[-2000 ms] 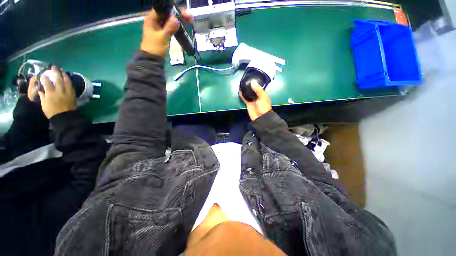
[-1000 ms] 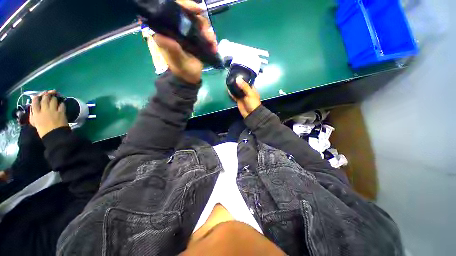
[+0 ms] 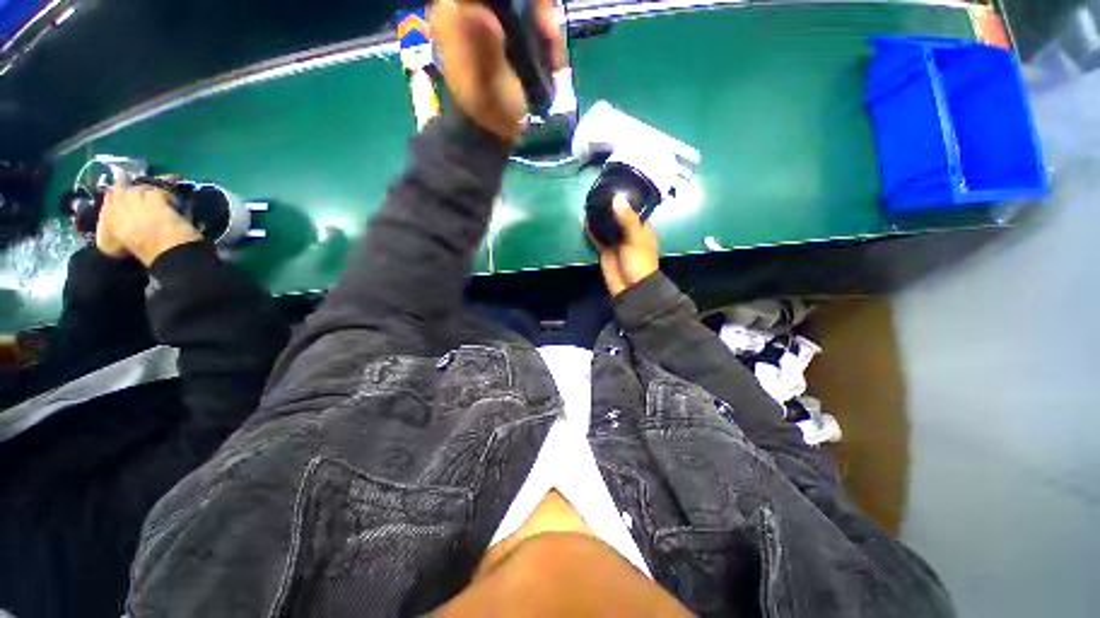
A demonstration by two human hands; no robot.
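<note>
My left hand (image 3: 485,73) grips a black electric screwdriver (image 3: 528,54) near the top edge, its lower end over the front of the screw feeder (image 3: 561,91), which is mostly hidden behind it. My right hand (image 3: 632,251) holds the black round head of a security camera unit (image 3: 637,143) near the bench's front edge, fingers cupped around its lower side. The unit's white housing lies towards the back and right of the head. A thin pigtail cable (image 3: 545,162) runs left from the housing and is partly hidden by my left arm.
A blue bin (image 3: 953,127) stands at the right end of the green bench (image 3: 772,109). A slim yellow-white tube (image 3: 422,91) lies left of my left hand. At the left, another person's hands (image 3: 145,223) hold a similar unit. White-and-black pieces (image 3: 784,362) lie in a brown box below.
The screwdriver moved from the left down to the camera head, then back away to the feeder. My right hand has kept hold of the unit. The view has also shifted.
</note>
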